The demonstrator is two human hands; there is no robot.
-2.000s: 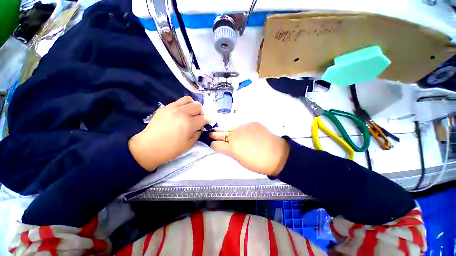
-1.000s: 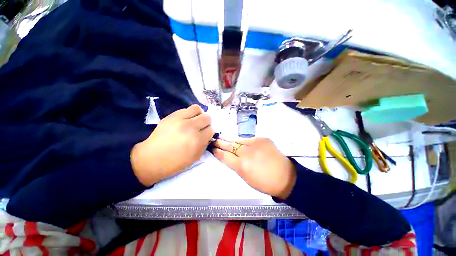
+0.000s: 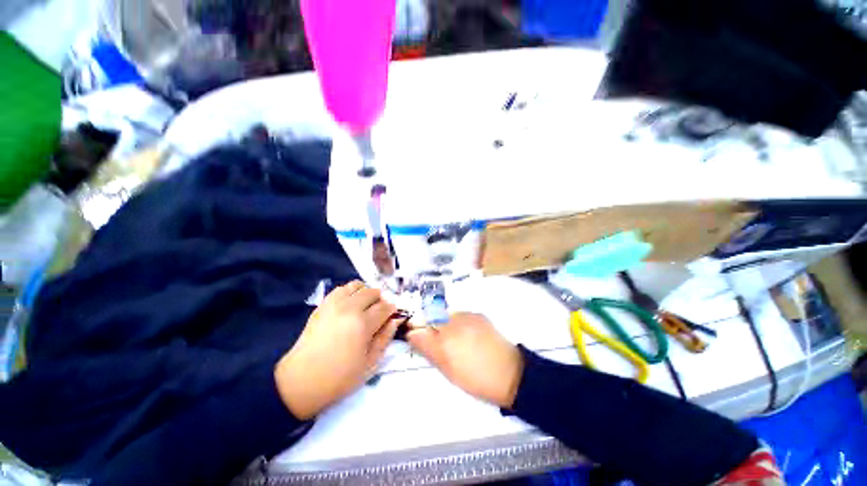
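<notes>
The dark navy garment [image 3: 190, 256] lies heaped left of the needle. My left hand [image 3: 337, 346] rests at its edge, fingertips pinching a small dark piece of it in front of the presser foot [image 3: 385, 283]. My right hand [image 3: 468, 356] is just right of it, its fingertips at the same dark edge [image 3: 402, 325]. The hands nearly meet. A small white tag or strip [image 3: 320, 292] shows by my left fingers. A grey-blue cylinder [image 3: 433, 302] stands just right of the needle. The fingertips partly hide the held edge.
Scissors with yellow and green handles [image 3: 623, 332] and orange-brown snips [image 3: 683, 330] lie to the right. A mint-green block [image 3: 608, 254] rests against brown cardboard [image 3: 532, 245] on the white sewing machine [image 3: 456, 142]. A black rectangle [image 3: 741, 57] is at top right. A measuring tape [image 3: 447, 469] edges the table.
The view has tilted up, showing the machine top, a pink object and the black rectangle. Both hands stay close together at the needle, holding the dark edge.
</notes>
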